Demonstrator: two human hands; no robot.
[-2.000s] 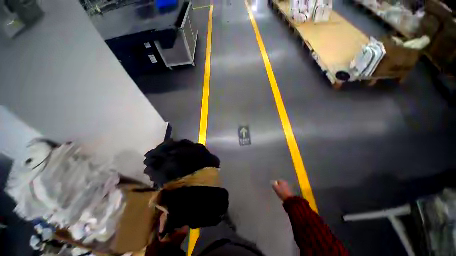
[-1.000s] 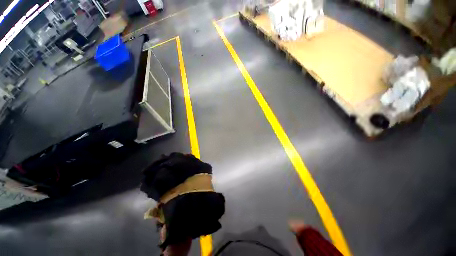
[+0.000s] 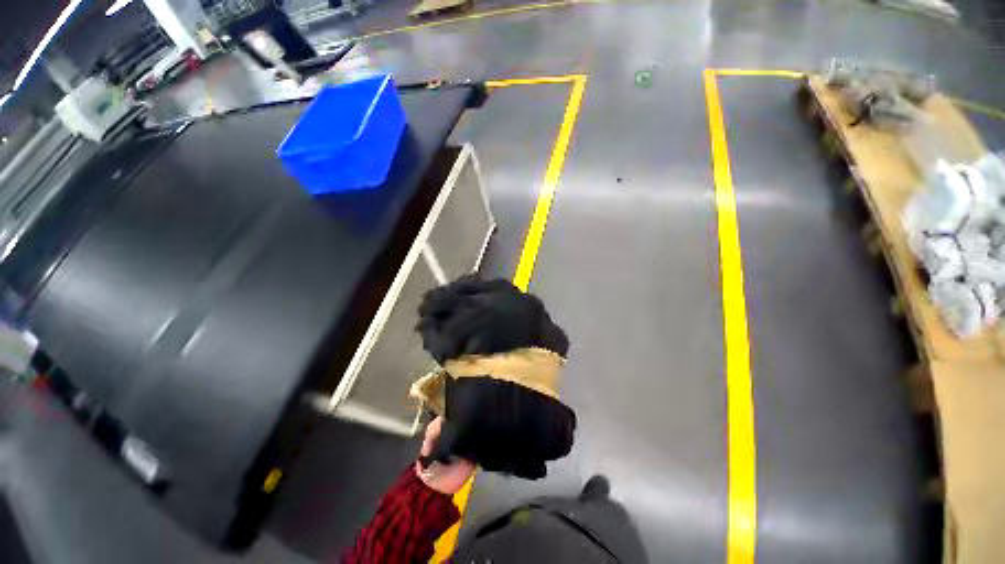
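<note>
A black cut-piece bundle [image 3: 507, 424] with a tan band [image 3: 509, 370] round its middle is held up in front of me, left of the picture's middle. My left hand [image 3: 443, 468], in a dark red knit sleeve, grips its lower left side. Part of the hand is hidden by the bundle. A loose tan end of the band sticks out at the bundle's left, above my thumb. My right hand is out of the picture.
A large black table [image 3: 231, 275] with a blue crate [image 3: 350, 138] stands on the left, with a pale framed panel [image 3: 424, 297] at its end. Yellow lines [image 3: 730, 297] edge the grey aisle. A pallet [image 3: 964, 408] with tan board and white goods [image 3: 961, 237] is on the right.
The black table and blue crate are nearer and larger. The yellow lines' far ends are closer. My right hand has gone out of view. The bundle is still in my left hand.
</note>
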